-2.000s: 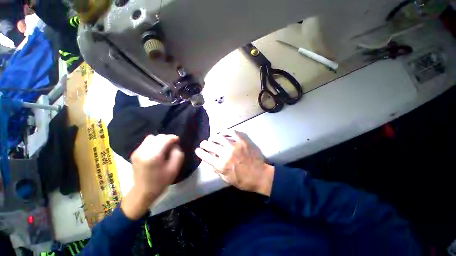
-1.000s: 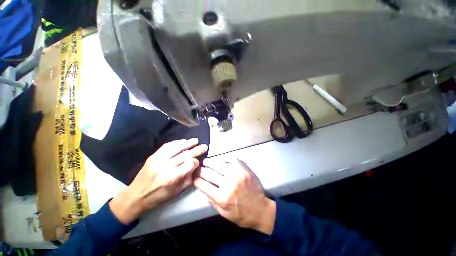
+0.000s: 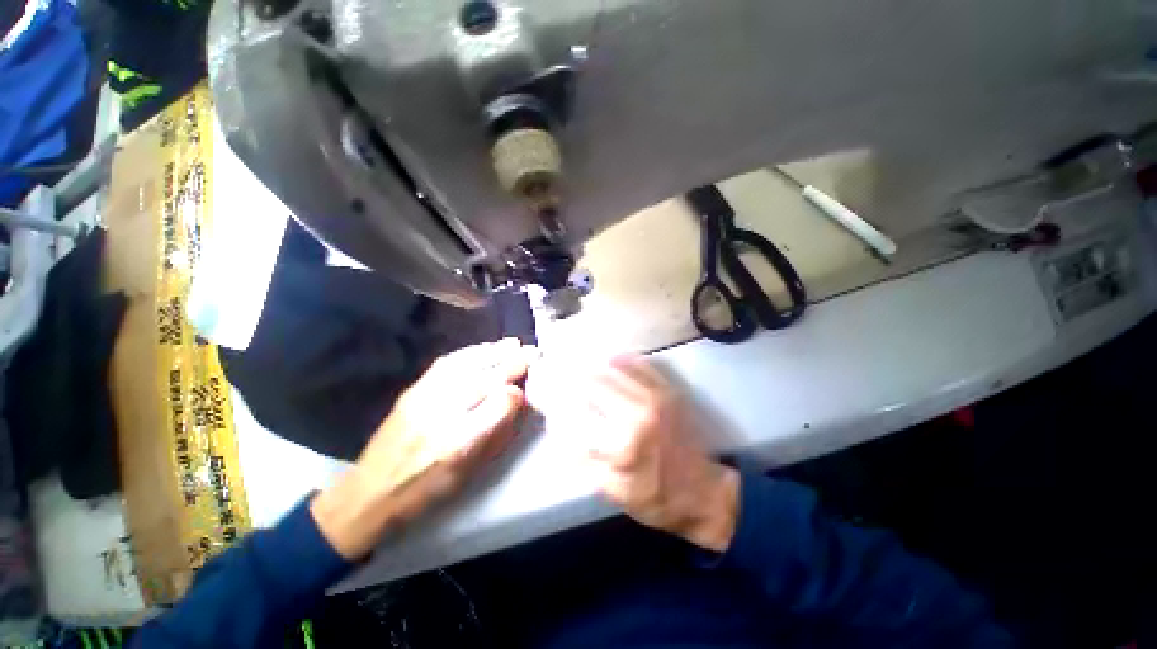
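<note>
The dark fabric piece (image 3: pixel 336 349) lies on the white table left of the presser foot (image 3: pixel 539 266), with a narrow strip of it under the needle area. My left hand (image 3: pixel 444 431) pinches the strip's near end just in front of the foot. My right hand (image 3: pixel 647 450) is a little to the right, blurred, its fingers apart and off the cloth; no item shows in it. The off-white sewing machine (image 3: pixel 711 102) stands over the work. Part of the fabric is hidden by my left hand.
Black-handled shears (image 3: pixel 749 285) lie right of the needle, a white pen-like tool (image 3: pixel 848 222) beyond them. A small dark-red item (image 3: pixel 1040 236) is at far right. Taped cardboard (image 3: pixel 140 380) and a black cloth pile (image 3: pixel 76 380) are at left.
My left hand moved onto the fabric's edge at the foot. My right hand joined it there, then moved away to the right. The view has also shifted.
</note>
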